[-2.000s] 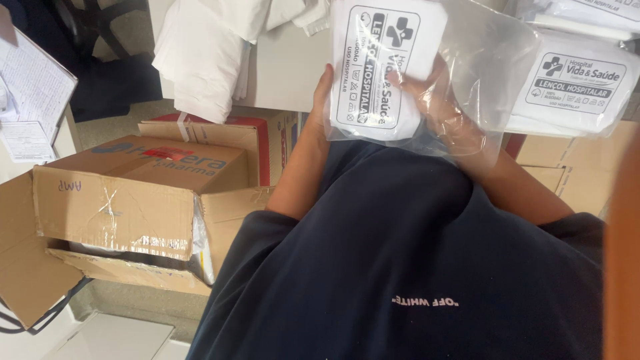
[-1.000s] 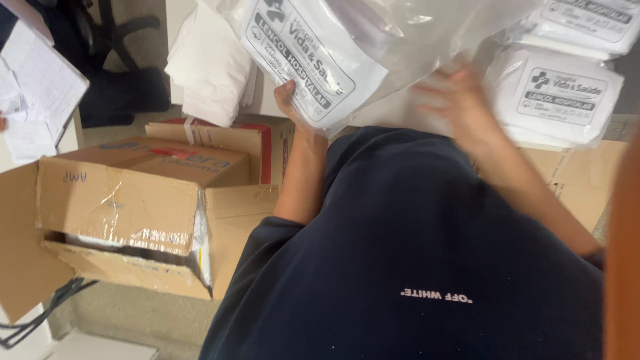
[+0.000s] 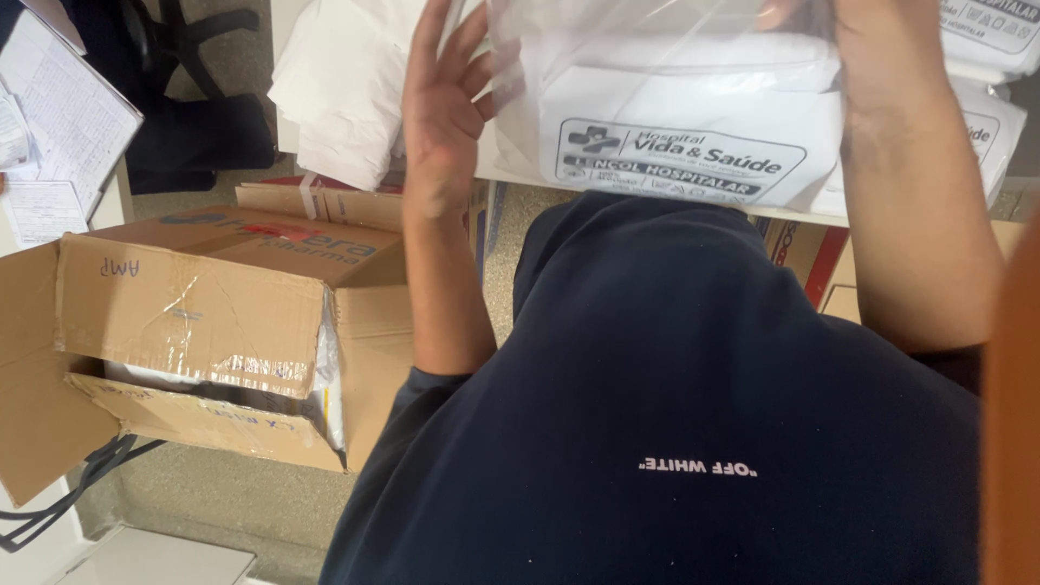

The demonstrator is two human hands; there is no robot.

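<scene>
A clear plastic bag (image 3: 674,32) with a folded white hospital sheet (image 3: 691,97) inside lies at the top centre, its printed side up, over the edge of a white table. My left hand (image 3: 455,106) is at the bag's left side, fingers spread and blurred; whether it pinches the film is unclear. My right hand (image 3: 861,32) reaches over the bag's right side, mostly cut off by the top edge, with a fingertip showing through or against the film. More bagged white sheets (image 3: 983,130) lie at the right, partly behind my right forearm.
Crumpled white cloth (image 3: 341,89) hangs over the table edge at the left. Below it stands an opened cardboard box (image 3: 195,309) with its flaps out, another carton behind. Handwritten papers (image 3: 65,106) lie at the far left, near a dark chair base (image 3: 195,41). Black cables run by the box.
The bagged sheet, tilted in my left hand a second ago, now lies level across the top centre. My right hand has moved up to the bag. My left hand has shifted to the bag's left side.
</scene>
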